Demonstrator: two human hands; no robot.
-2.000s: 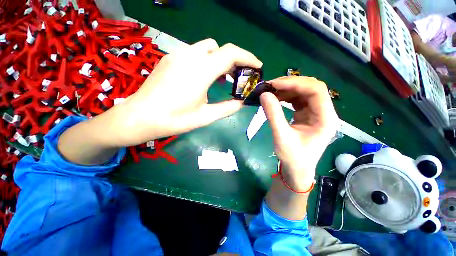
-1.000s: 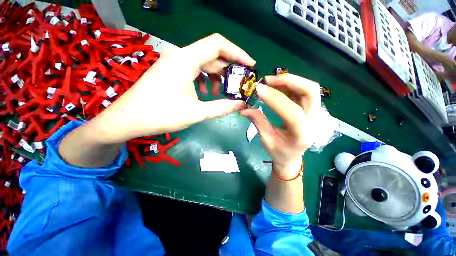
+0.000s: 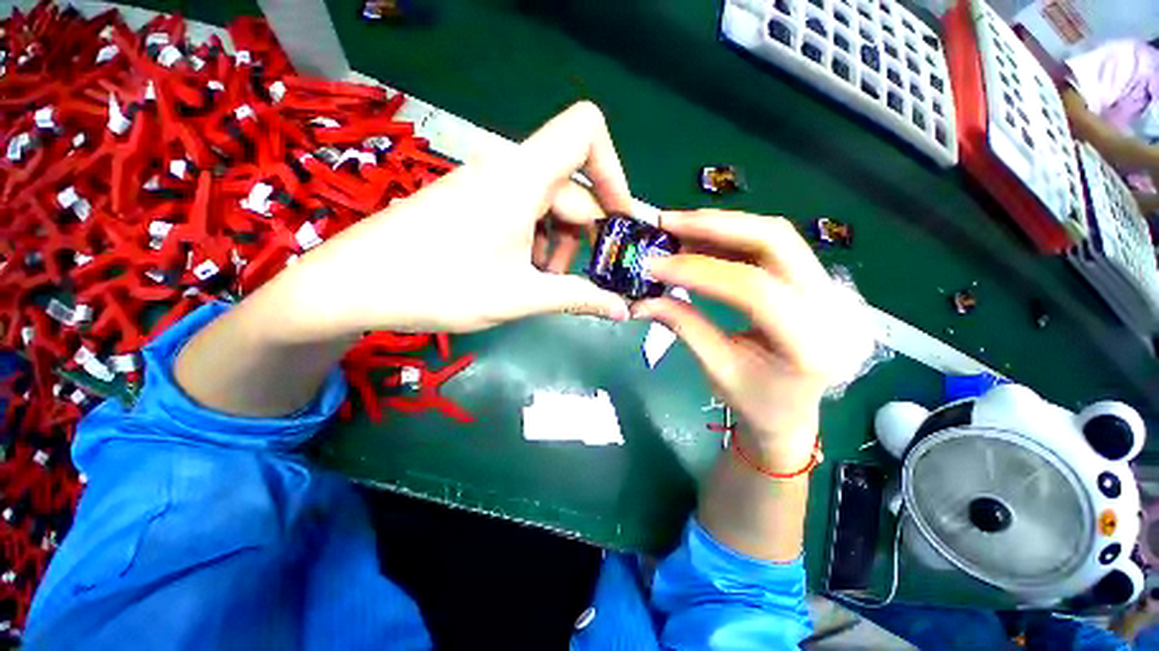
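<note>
A small black unit (image 3: pixel 625 258) with a shiny dark face and amber and green glints is held up above the green bench. My left hand (image 3: pixel 496 242) grips it from the left, thumb at its lower edge and index finger at its top. My right hand (image 3: pixel 750 299) touches it from the right, with fingertips on its face and edges. I cannot make out the cover apart from the unit. Part of the unit is hidden behind the right fingertips.
Red clamps (image 3: pixel 191 191) lie heaped at left. White slips (image 3: pixel 572 416) lie on the mat. Small units (image 3: pixel 719 178) sit on the dark green conveyor. White trays (image 3: pixel 852 64), a red tray (image 3: pixel 1017 153), a phone (image 3: pixel 857 528) and a panda fan (image 3: pixel 998 496) are at right. A person's arm (image 3: pixel 1112 134) shows at upper right.
The unit was open, with its pale inside and amber film showing; now a dark glossy face shows. My right fingers have moved in over it. Both hands stay on it.
</note>
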